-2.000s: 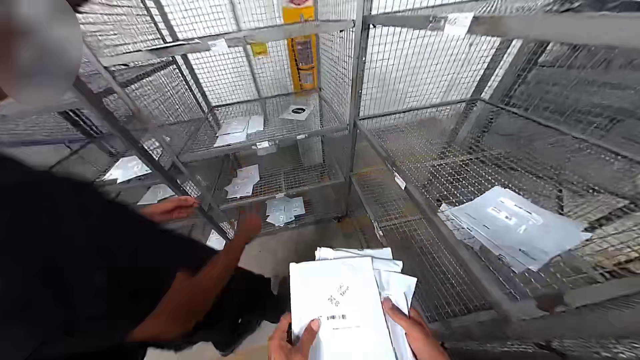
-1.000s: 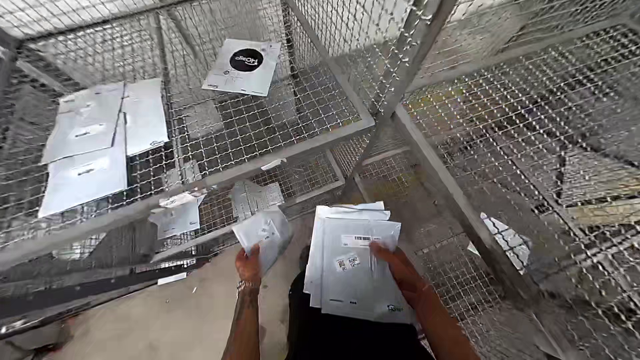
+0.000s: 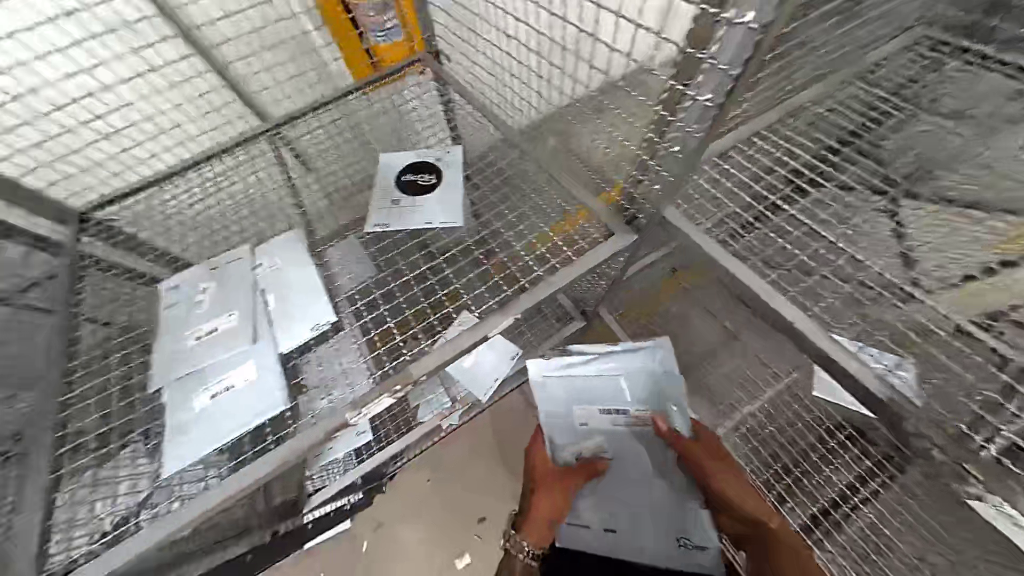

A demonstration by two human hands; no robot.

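Observation:
A small stack of white mailing envelopes (image 3: 632,480) is held low in the middle of the head view, a printed label on the top one. My left hand (image 3: 552,480) grips the left side, thumb over the top face. On the right edge, my right hand (image 3: 704,464) holds the stack with its thumb near the label. Left of the hands, a lower shelf holds a loose white envelope (image 3: 486,366). Higher up, an envelope with a black round mark (image 3: 418,189) lies on the wire mesh shelf (image 3: 512,200).
Several white envelopes (image 3: 224,392) overlap on the left part of the upper mesh shelf. More lie on lower shelves, one behind the right-hand rack's metal edge (image 3: 788,324). A yellow holder (image 3: 384,40) hangs at the back. Paper scraps are on the floor (image 3: 432,496).
A second ago my left hand held one envelope apart, left of the stack; now it grips the stack together with my right hand. That separate envelope is no longer seen in my left hand.

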